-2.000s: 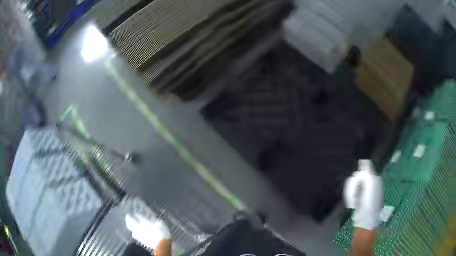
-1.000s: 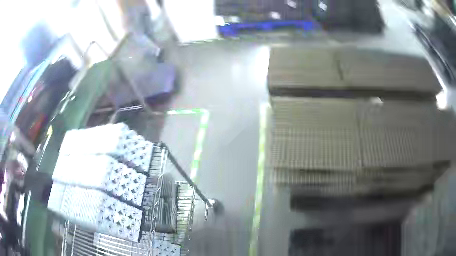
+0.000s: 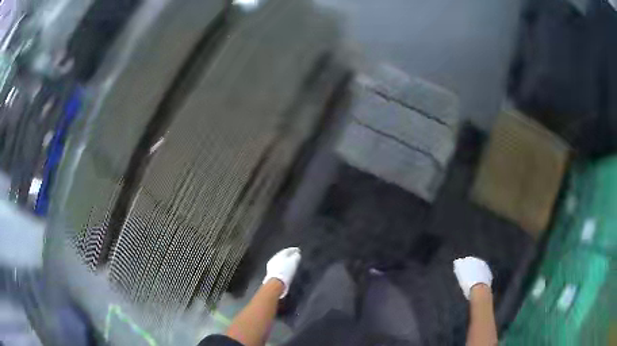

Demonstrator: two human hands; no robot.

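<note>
Stacks of PCB panels (image 3: 399, 132), a white-grey block in several rows, lie on the black plastic pallet (image 3: 379, 209) ahead of me. My left hand (image 3: 283, 265), in a white glove, hangs over the pallet's left side, short of the stacks. My right hand (image 3: 473, 275), also in a white glove, is over the pallet's right side, below the yellow trays. Neither hand touches the panels and nothing shows in either. The fingers are blurred, so I cannot tell whether they are apart or closed.
Tall piles of grey-brown ribbed trays (image 3: 210, 155) fill the left. A smaller pile of yellow trays (image 3: 521, 172) stands on the pallet at right. Bright green trays (image 3: 575, 284) with white labels are at the right edge. Green floor lines (image 3: 128, 324) show at lower left.
The view has swung from the wire cart and floor aisle to the pallet. Both gloved hands, out of the picture one second ago, are now in view. The cart has left the picture.
</note>
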